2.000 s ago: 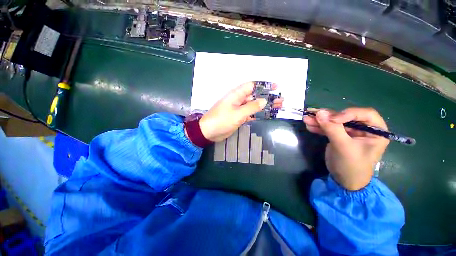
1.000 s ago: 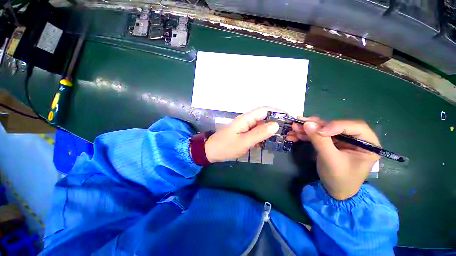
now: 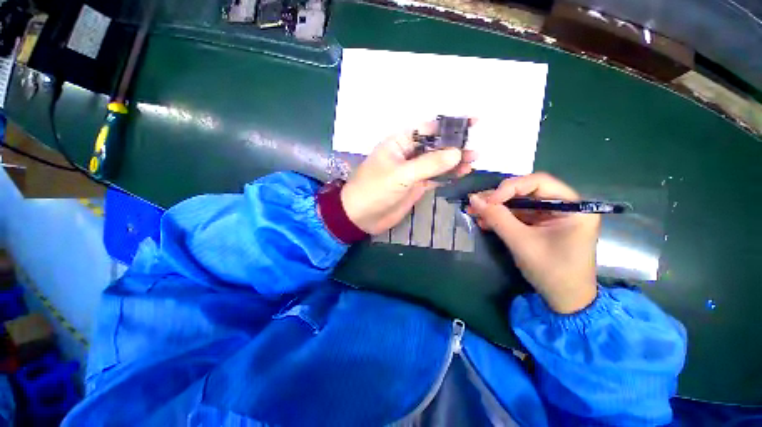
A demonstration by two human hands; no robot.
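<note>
My left hand (image 3: pixel 399 182), with a dark red wristband, holds a small grey and black circuit board module (image 3: pixel 452 133) over the white paper sheet (image 3: pixel 510 100). My right hand (image 3: pixel 547 238) holds a slim black pen-like tool (image 3: pixel 568 205). Its tip end points left, at the upper right of the grey-brown strips (image 3: pixel 422 225); whether it touches them I cannot tell. The strips lie side by side below the sheet, partly covered by my left hand.
A yellow-and-black screwdriver (image 3: pixel 109 142) lies at left beside a black box (image 3: pixel 79 46) with a white label and cable. A clear tray (image 3: pixel 251 46) with several modules (image 3: pixel 311 20) is at the upper left. A clear film (image 3: pixel 631 261) shows glare at right.
My left hand has lifted the module up and away from the tool, back over the white sheet. My right hand has brought the tool left and down to the strips. The view has shifted slightly.
</note>
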